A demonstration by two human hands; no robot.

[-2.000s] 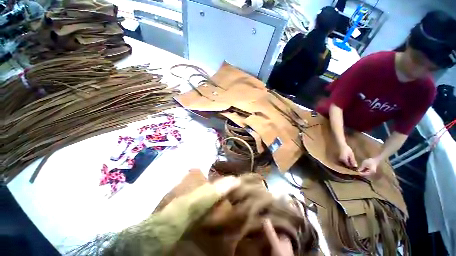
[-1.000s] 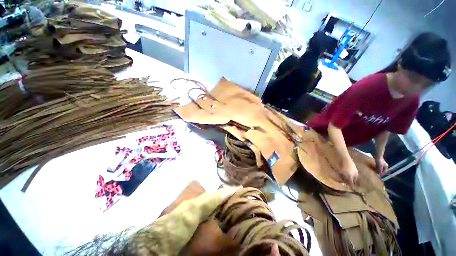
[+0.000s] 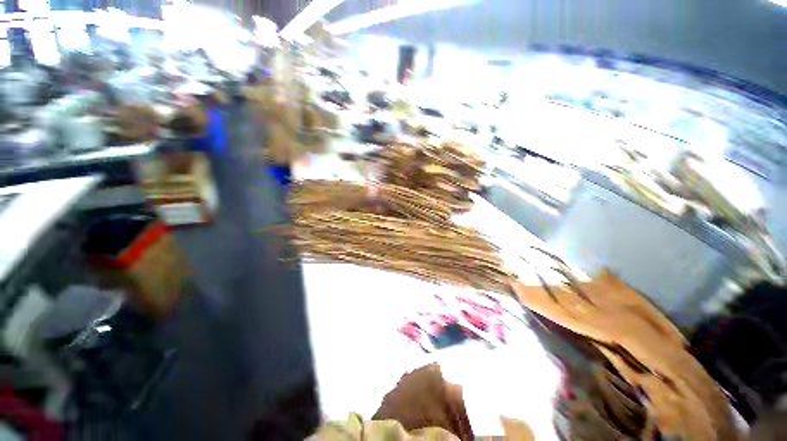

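Note:
The frame is blurred. A brown piece [image 3: 424,398] shows at the bottom edge, low over the white table [image 3: 345,344]. A pale yellowish cloth-like shape [image 3: 380,429] lies below it, cut off by the edge. Neither of my hands can be made out. Brown bag panels [image 3: 621,319] lie on the right of the table, with a darker brown mass beside them. Red-pink patterned scraps [image 3: 480,315] and a dark flat object [image 3: 450,336] lie mid-table.
Long brown strips [image 3: 397,237] are heaped at the table's far side, with more brown pieces [image 3: 423,172] behind. A grey cabinet [image 3: 643,245] stands at right. A dark aisle [image 3: 250,344] runs left, beside boxes [image 3: 177,185]. A person's dark head [image 3: 751,336] shows at right.
The view has swung left and up, showing the aisle and workshop. The table has shifted right in view. The coiled straps near me and the person in maroon have mostly left the picture.

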